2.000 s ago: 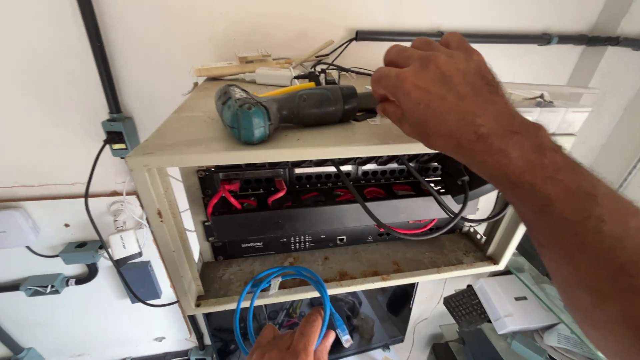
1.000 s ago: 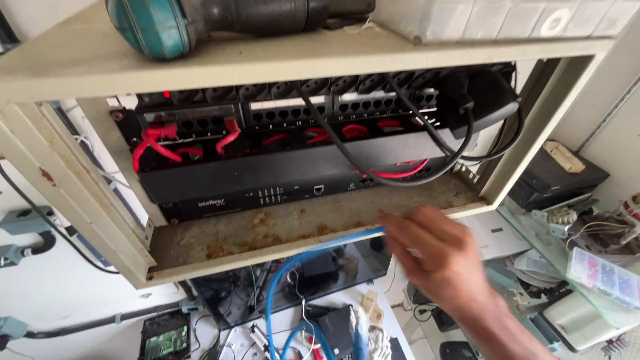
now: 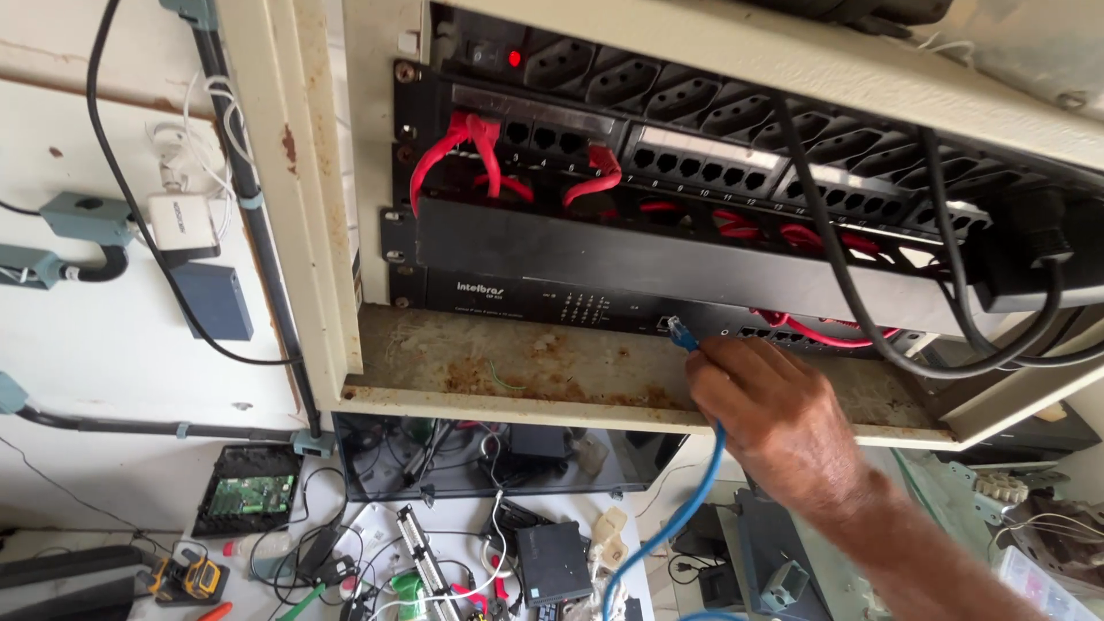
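My right hand (image 3: 776, 414) pinches the RJ45 plug (image 3: 683, 334) of a blue network cable (image 3: 668, 526). The plug's clear tip is at or just beside the single port on the front of the black Intelbras unit (image 3: 535, 306); whether it is inserted I cannot tell. The blue cable hangs from my fingers down past the rack's lower edge. Above the unit are a black cable-manager panel (image 3: 647, 254), a patch panel (image 3: 707, 172) with red patch cords (image 3: 483, 151), and a power strip (image 3: 621, 79) with a red light. My left hand is out of view.
Thick black power cords (image 3: 828, 224) loop in front of the rack's right side. The beige cabinet frame (image 3: 517, 410) surrounds the opening, its shelf rusted. Below are a dark monitor (image 3: 509, 457) and a desk with a small black computer (image 3: 554, 561), an open circuit board (image 3: 250, 496) and tangled cables.
My right hand has brought the blue cable's end up to the port on the black unit. My left hand, which held the coiled cable two seconds ago, is gone from view. The view has moved closer.
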